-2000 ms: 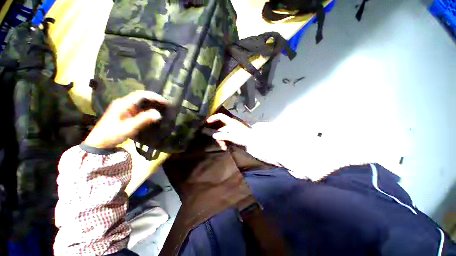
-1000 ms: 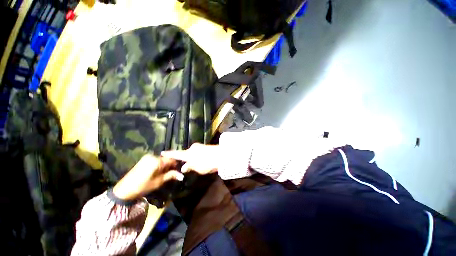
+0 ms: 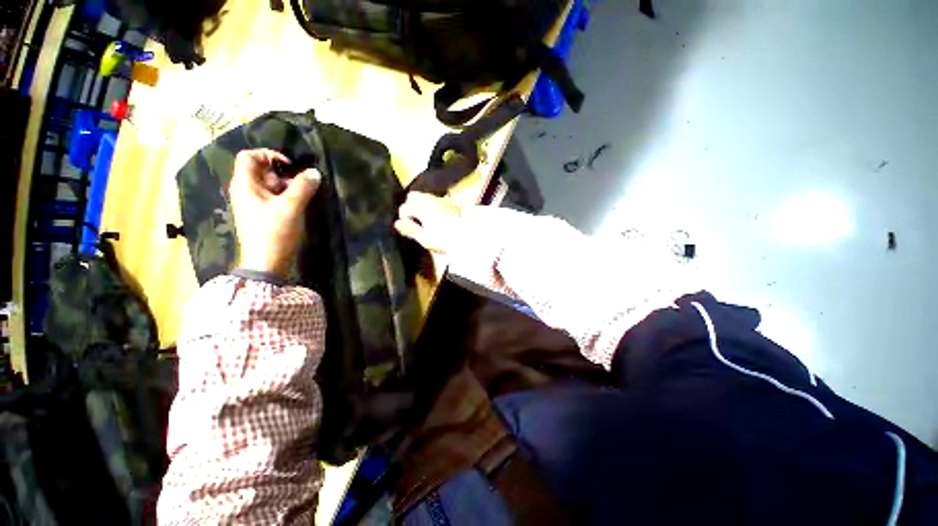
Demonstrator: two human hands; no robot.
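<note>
A camouflage backpack (image 3: pixel 370 257) lies on the table close to the brown apron, its narrow side with a long dark zipper line turned upward. My left hand (image 3: pixel 269 205) is over the bag's upper part, thumb and forefinger curled at a dark spot beside the zipper line; whether a zipper pull is between them cannot be told. My right hand (image 3: pixel 427 220) is at the bag's right edge, fingers curled on the dark material there. A black strap (image 3: pixel 453 164) sticks out beyond the right edge.
Another camouflage bag (image 3: pixel 422 36) lies at the table's far end. More bags (image 3: pixel 103 308) are at the left. Blue and red items (image 3: pixel 119 109) are near the table's left edge. The yellowish tabletop (image 3: pixel 154 195) ends at the right above a pale floor (image 3: pixel 720 154) with small dark scraps.
The backpack has turned from front panel up to narrow side up. My hands, together near its lower end a second ago, are now apart and farther up the bag.
</note>
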